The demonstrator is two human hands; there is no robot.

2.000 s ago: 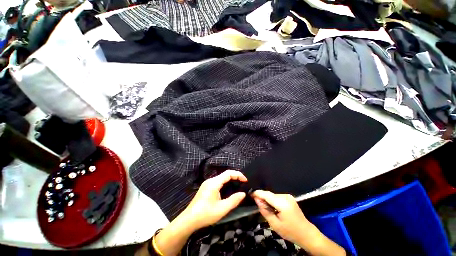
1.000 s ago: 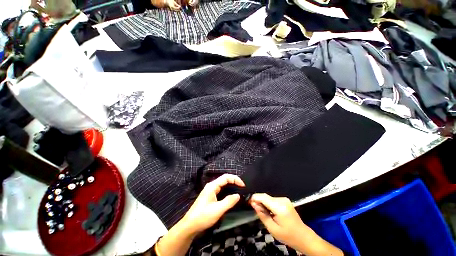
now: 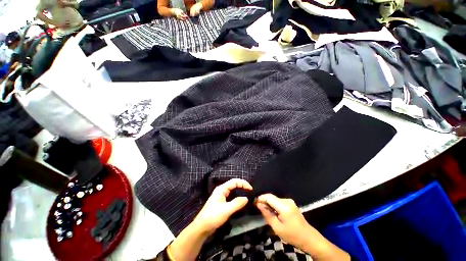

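Note:
A rumpled dark garment with a fine pale grid (image 3: pixel 240 117) lies on the white table, its smooth black underside panel (image 3: pixel 327 153) turned up along the near edge. My left hand (image 3: pixel 223 204) pinches the garment's near edge between thumb and fingers. My right hand (image 3: pixel 283 214) is close beside it, fingertips pinched at the same edge; a small dark thing shows in its fingers. Any needle or thread is too small to see. A round dark red tray (image 3: pixel 124 178) at the left holds flat dark buttons (image 3: pixel 109 222) and small shiny fasteners (image 3: pixel 69 209).
A white bag (image 3: pixel 61 97) and a dark cylinder (image 3: pixel 36 168) stand at the left. A blue bin (image 3: pixel 409 224) is below the table at right. Grey garments (image 3: pixel 352 66) lie far right. Another person's hands (image 3: pixel 186 12) are at striped cloth (image 3: pixel 189 33) across the table.
The view has tilted up a little, so more of the person across the table shows. My hands stay pinched at the garment edge, with only slight finger movement.

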